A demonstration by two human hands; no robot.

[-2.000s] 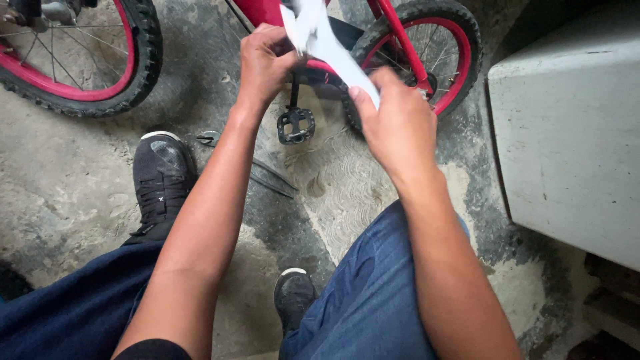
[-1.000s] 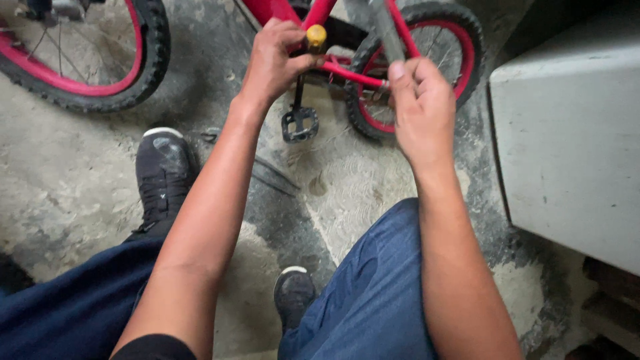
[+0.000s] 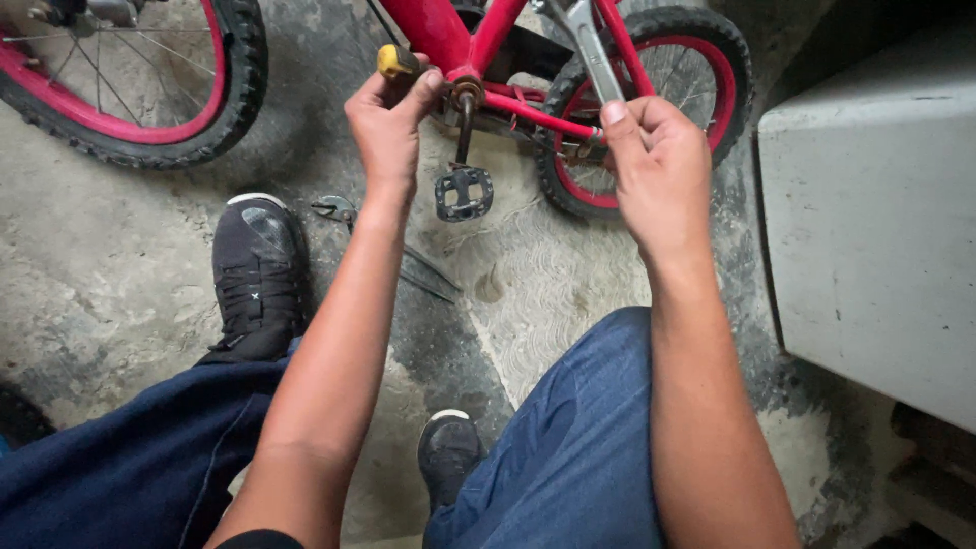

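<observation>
My left hand point(image 3: 393, 114) grips a screwdriver by its yellow-and-black handle point(image 3: 395, 62), beside the rusty bottom bracket point(image 3: 466, 92) of a red bicycle frame point(image 3: 438, 30). The tool's far end is hidden behind my fingers and the frame. In my right hand point(image 3: 659, 152) is a steel adjustable wrench point(image 3: 593, 53), its head pointing up and away over the frame near the rear wheel point(image 3: 724, 84). A crank runs down from the bottom bracket to a black pedal point(image 3: 463, 194), between my two hands.
Pliers with dark handles point(image 3: 427, 273) lie on the concrete floor, partly behind my left forearm. A knobby wheel with a pink rim point(image 3: 242, 84) is at the upper left. A grey box-like object point(image 3: 877, 213) stands on the right. My shoes point(image 3: 259, 274) rest below the bicycle.
The white blurred thing between my hands two seconds ago no longer shows. Since one second ago, my left hand and the yellow handle have moved left of the bottom bracket.
</observation>
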